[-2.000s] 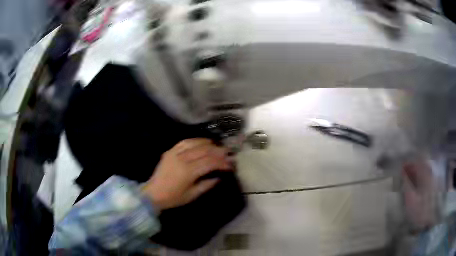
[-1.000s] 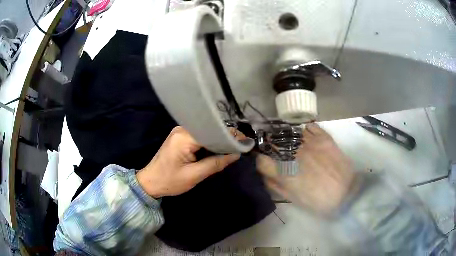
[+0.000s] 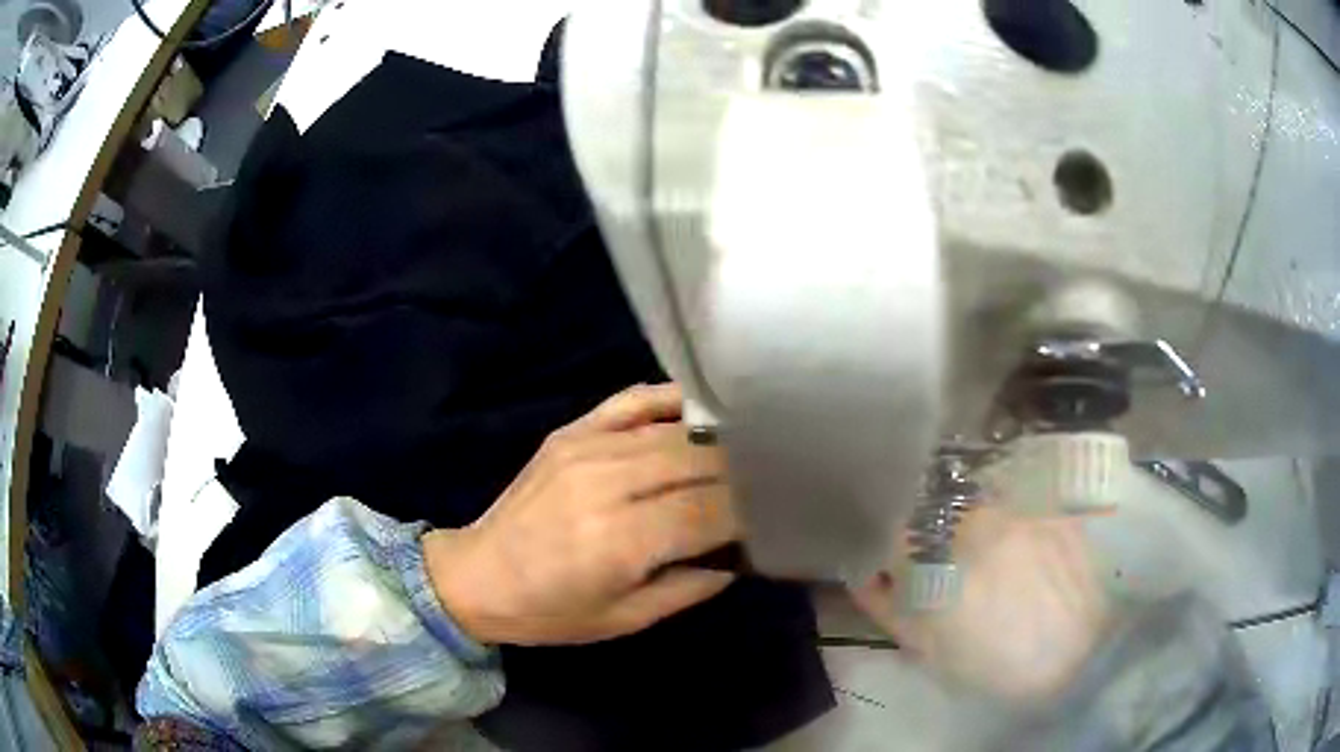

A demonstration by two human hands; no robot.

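A large black cloth (image 3: 397, 294) lies left of and under the head of the white sewing machine (image 3: 830, 323). My left hand (image 3: 603, 514) lies on the cloth beside the machine head, its fingertips partly hidden behind the head. My right hand (image 3: 1007, 595) is blurred, right of the head and behind the tension parts (image 3: 948, 500); its fingertips are mostly hidden, so I cannot tell whether it holds anything. The needle and presser foot are hidden behind the machine head. A white ribbed knob (image 3: 1089, 470) sits above my right hand.
Dark thread snips (image 3: 1202, 488) lie on the bed at the right, partly hidden by the knob. The table's curved wooden edge (image 3: 91, 191) runs down the left. White crumpled material (image 3: 143, 463) is below the tabletop at the left. Loose thread lies near the cloth's lower right corner.
The view has shifted, and the machine head now covers the needle area. My right hand came in from the right side to the needle area. My left hand stays on the cloth.
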